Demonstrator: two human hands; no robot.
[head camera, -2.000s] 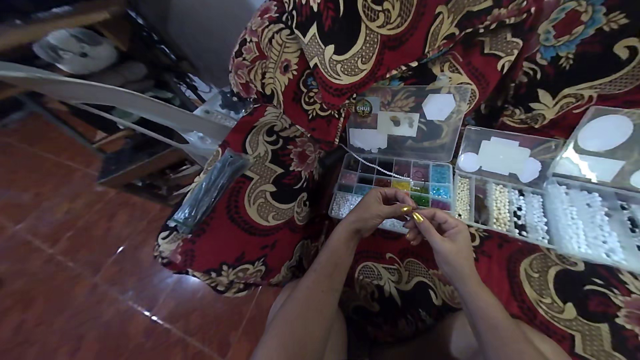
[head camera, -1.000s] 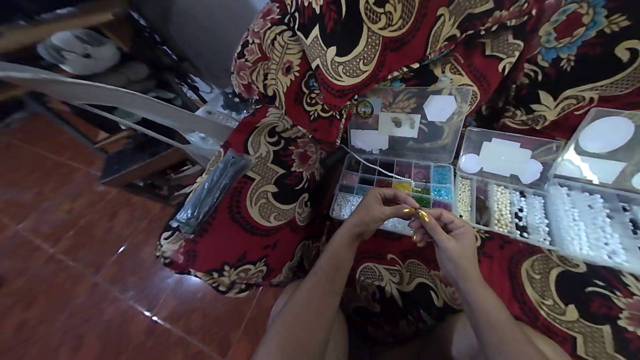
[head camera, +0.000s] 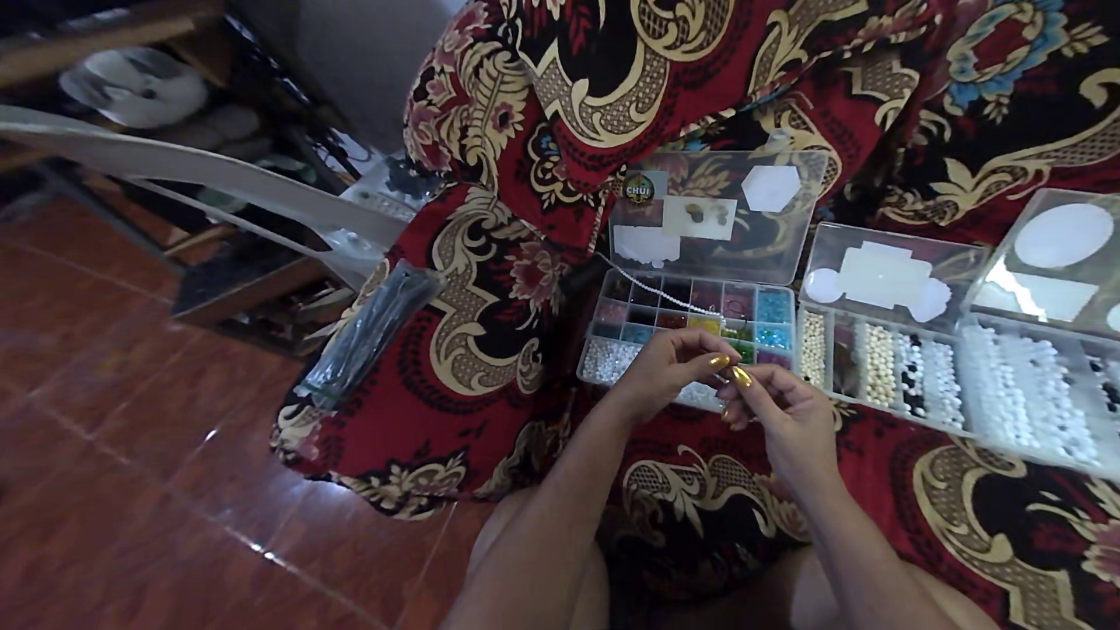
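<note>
My left hand and my right hand meet at their gold-nailed fingertips above the front of a clear compartment box of coloured and white beads. Both pinch something too small to make out, at the end of a strand of small white beads. That strand curves from the box's upper left, across its compartments, to my fingers. The box's clear lid stands open behind, with paper labels on it. My hands hide part of the front compartments.
Two more open bead boxes, one with cream, black and white beads and one with mostly white beads, stand at the right. A plastic packet lies on the patterned sofa cover at the left, beside a pale chair.
The bead strand has shifted from a flatter line to a downward curve over the box. My hands stay together at nearly the same place.
</note>
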